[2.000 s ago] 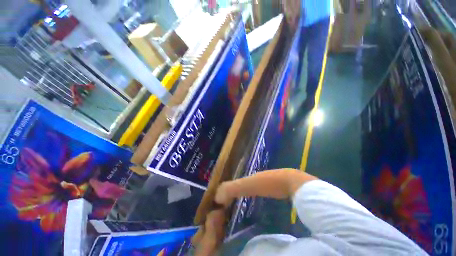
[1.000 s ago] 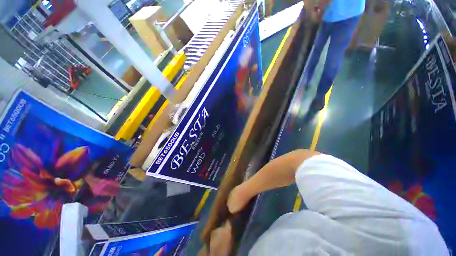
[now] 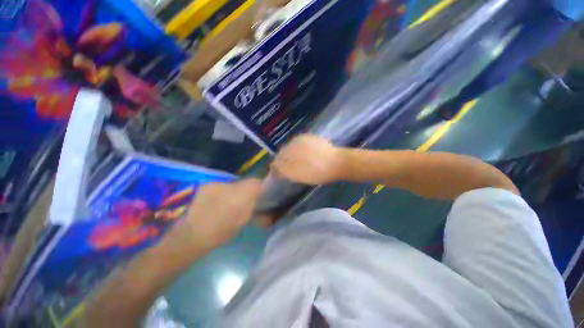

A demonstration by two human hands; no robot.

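Note:
A long grey, shiny protective bag [image 3: 378, 90] runs from the upper right down to my hands, over a narrow carton whose edges are blurred. My right hand [image 3: 307, 159] is closed on the bag's near end. My left hand [image 3: 224, 202] is blurred and closed on the same end from the left, right beside my right hand. The fingertips of both hands are hidden. A dark blue BESTA carton [image 3: 282, 77] stands just beyond, to the left of the bag.
A white foam piece [image 3: 77, 157] stands upright at the left, beside a flower-printed carton [image 3: 137, 214]. Another flower carton [image 3: 83, 54] is at the upper left. Yellow guide bars [image 3: 195, 16] are at the top. The green floor [image 3: 410, 192] has yellow lines.
The view has tilted down and closer. My left forearm has come into view, and the grey bag now shows along the top. The standing person has mostly left the picture.

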